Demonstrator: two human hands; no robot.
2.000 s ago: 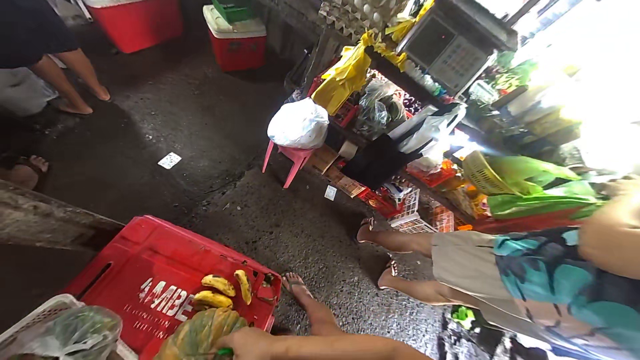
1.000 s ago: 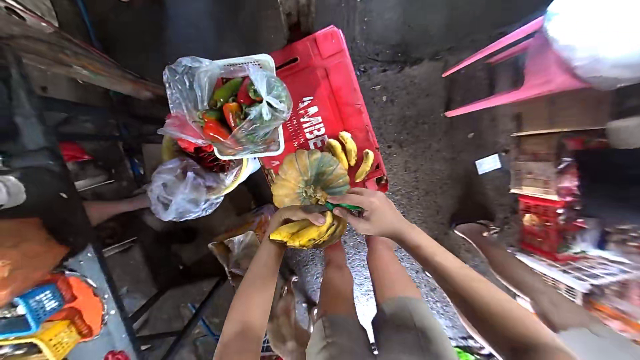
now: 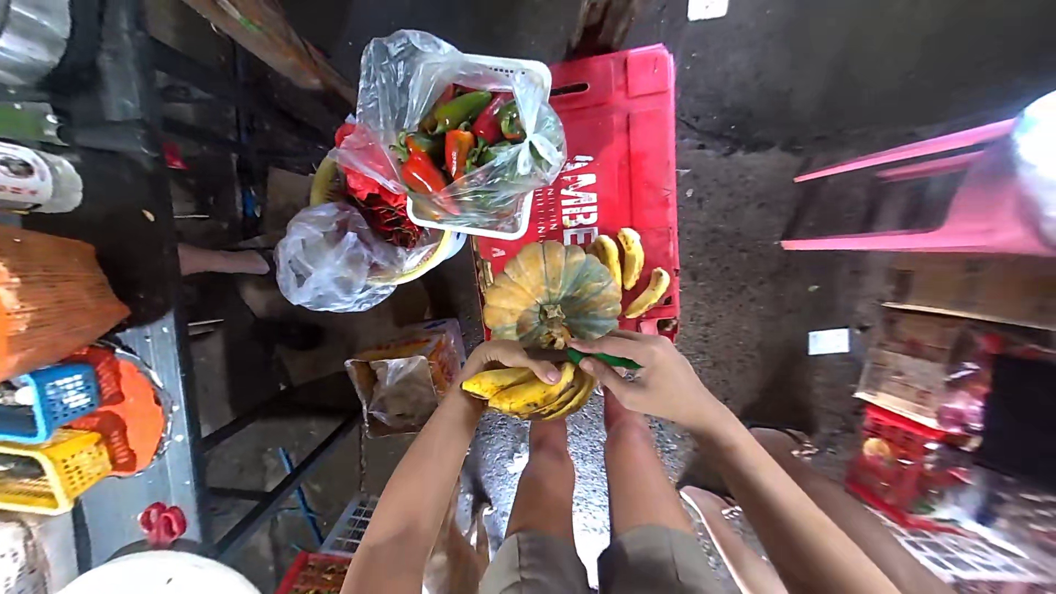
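Note:
My left hand (image 3: 510, 360) is closed around the top of a bunch of yellow bananas (image 3: 532, 393). My right hand (image 3: 639, 371) grips the green handle of a knife (image 3: 606, 358), whose dark blade lies across the banana stems by my left fingers. Just beyond both hands a ribbed orange and green pumpkin (image 3: 553, 293) rests on a red plastic crate lid (image 3: 635, 148). Several loose bananas (image 3: 631, 257) lie right of the pumpkin. Farther up, red and green peppers (image 3: 459, 144) sit in a clear bag on a white plastic basket (image 3: 511, 223).
Left of the crate are a knotted plastic bag (image 3: 330, 260), an open cardboard box (image 3: 404, 384) and a metal-edged table (image 3: 157, 412) with small blue and yellow baskets. A pink plastic stool (image 3: 907, 214) stands at right. A person's foot (image 3: 714, 511) shows beside my legs.
The view has swung over to the crate since two seconds ago. The bananas in my left hand have moved little since one second ago, and the knife blade now shows across their stems.

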